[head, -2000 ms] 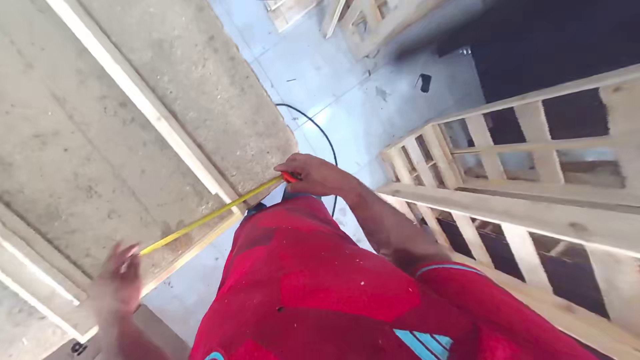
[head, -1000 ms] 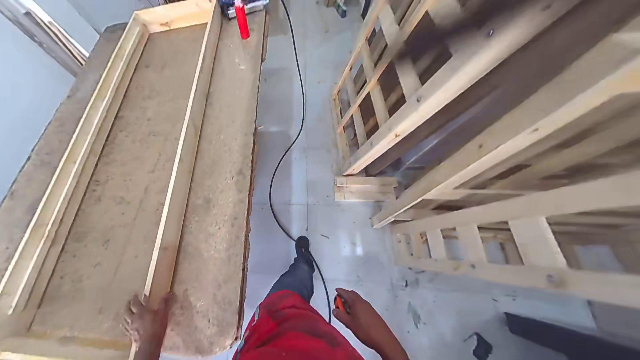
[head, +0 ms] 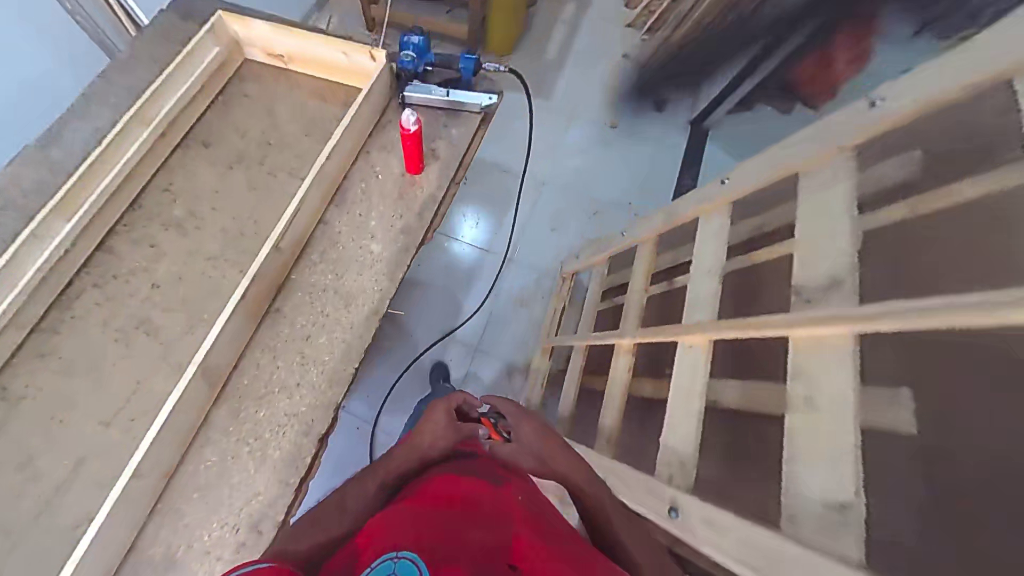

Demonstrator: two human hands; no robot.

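My right hand (head: 524, 436) is closed around an orange and black tape measure (head: 494, 426) in front of my red shirt. Against its left side is my left hand (head: 444, 424), fingers curled near the tape measure; whether it grips the tool too is hard to see. No yellow blade shows. To the left, a long wooden frame (head: 264, 272) of light boards lies on a worn particle-board worktop (head: 320, 320). At the worktop's far corner rest a blue pneumatic nail gun (head: 416, 52) and a red bottle (head: 412, 148) with a whitish top.
A black air hose (head: 524, 176) runs from the nail gun down across the tiled floor (head: 472, 240) beside my foot. Slatted wooden frames (head: 704, 320) stand close on my right. Beyond them are a dark metal bar (head: 690, 160) and a yellow cylinder (head: 504, 28).
The yellow blade stretched between my hands two seconds ago no longer shows. My left hand has left the wooden frame's board and come to my right hand. The view has swung.
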